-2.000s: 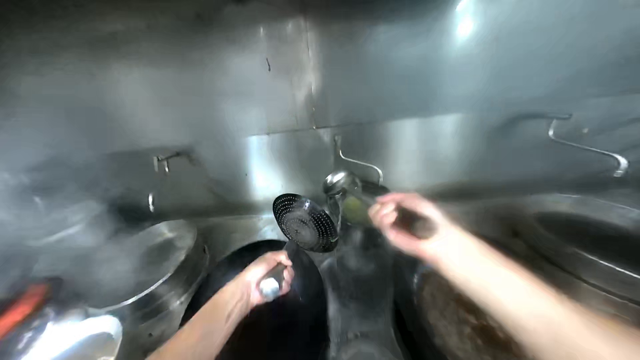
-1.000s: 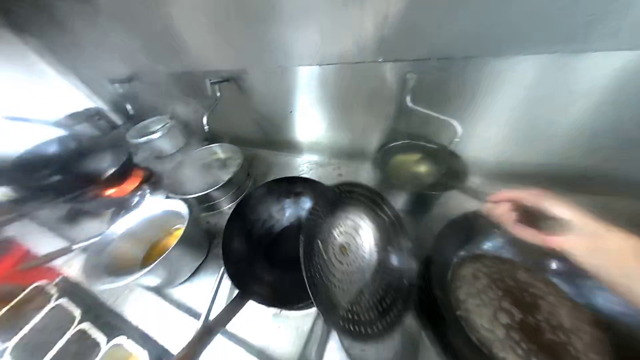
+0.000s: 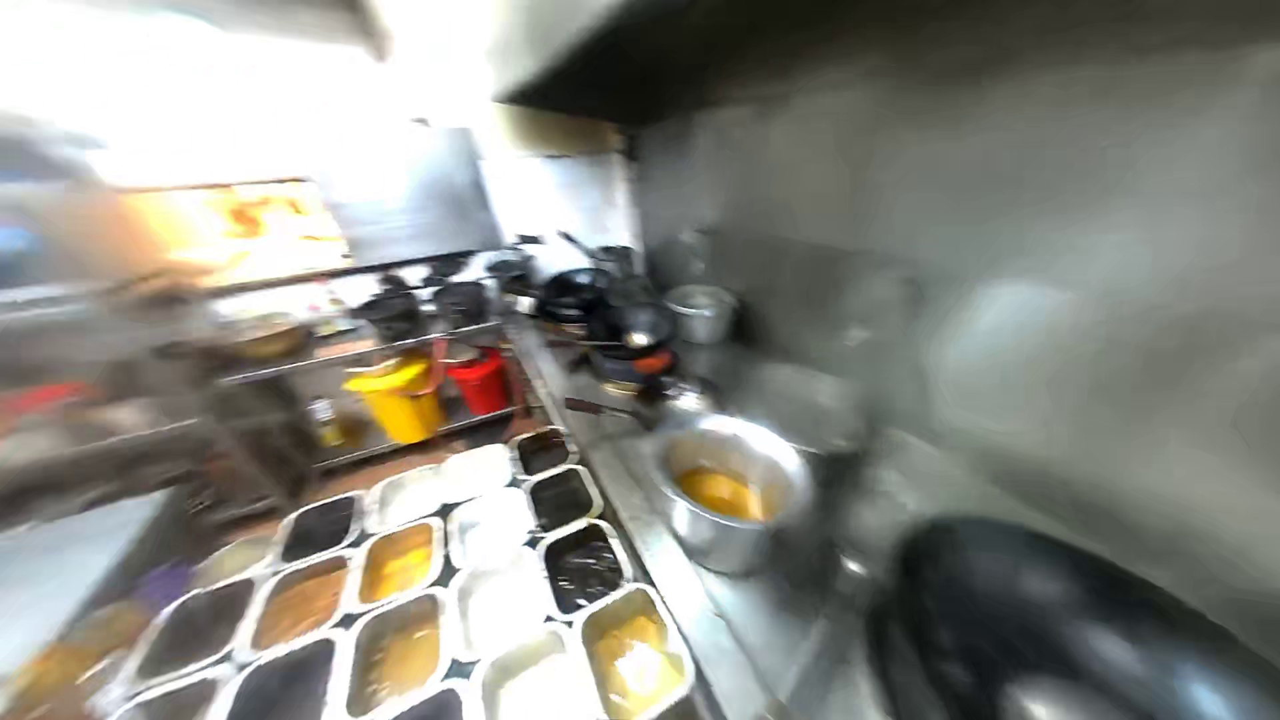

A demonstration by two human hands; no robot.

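Neither my left hand nor my right hand shows in the head view now. The dark wok (image 3: 1050, 620) lies at the lower right, blurred and cut off by the frame's edge. Left of it, a metal pot (image 3: 730, 540) holding orange-yellow liquid stands on the steel cooktop (image 3: 690, 590). Rows of square metal containers (image 3: 660, 670) fill the lower left; some hold dark contents, others yellow, orange or white.
Several dark pans (image 3: 575, 295) and a metal pot (image 3: 702, 312) stand farther back along the stove. A yellow bucket (image 3: 400, 400) and a red bucket (image 3: 482, 382) rest on a low shelf. The steel wall (image 3: 1000, 300) rises at the right.
The view has swung far to the left. My right hand, seen a second ago at a pan's handle, is out of view. The perforated ladle is no longer seen.
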